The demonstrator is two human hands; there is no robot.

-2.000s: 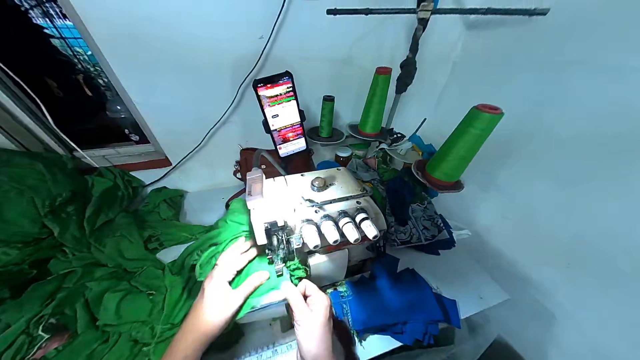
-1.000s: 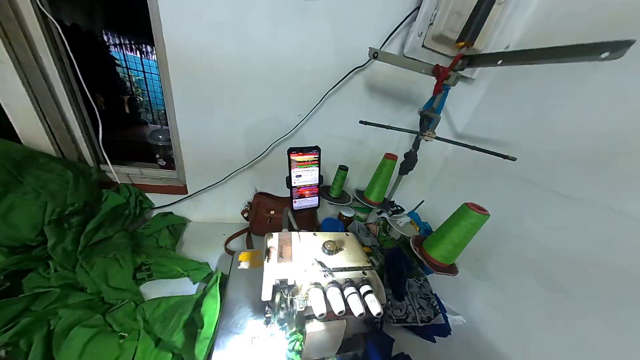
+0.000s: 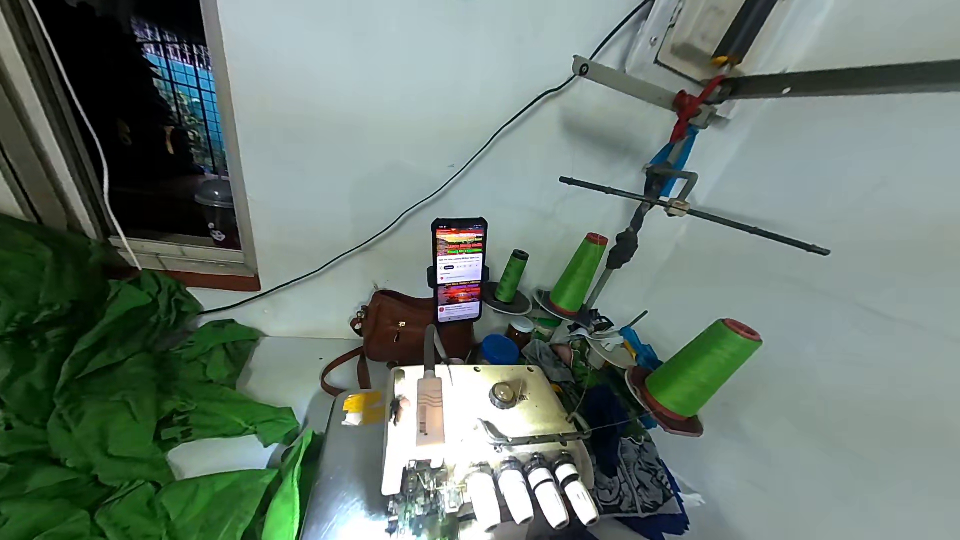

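Note:
Neither my left hand nor my right hand shows in the head view now. An overlock sewing machine [image 3: 480,405] stands at the bottom middle, brightly lit, with several white tension dials [image 3: 529,491] along its front. Its needle area [image 3: 427,499] is partly cut off by the lower edge. A large heap of green fabric [image 3: 112,390] lies to the left, one edge reaching the machine's metal table [image 3: 337,457]. Green thread cones stand behind and right of the machine: a small one [image 3: 513,276], a taller one [image 3: 579,274] and a large tilted one [image 3: 703,367].
A phone [image 3: 459,270] with a lit screen stands upright behind the machine, beside a brown leather bag [image 3: 401,326]. Blue and patterned cloth scraps [image 3: 637,480] lie at the right. A metal thread stand [image 3: 637,225] rises over the cones. A window [image 3: 180,135] is at upper left.
Both hands, at the machine's needle area on green cloth two seconds ago, are out of sight. The view has tilted up, showing more wall and thread stand.

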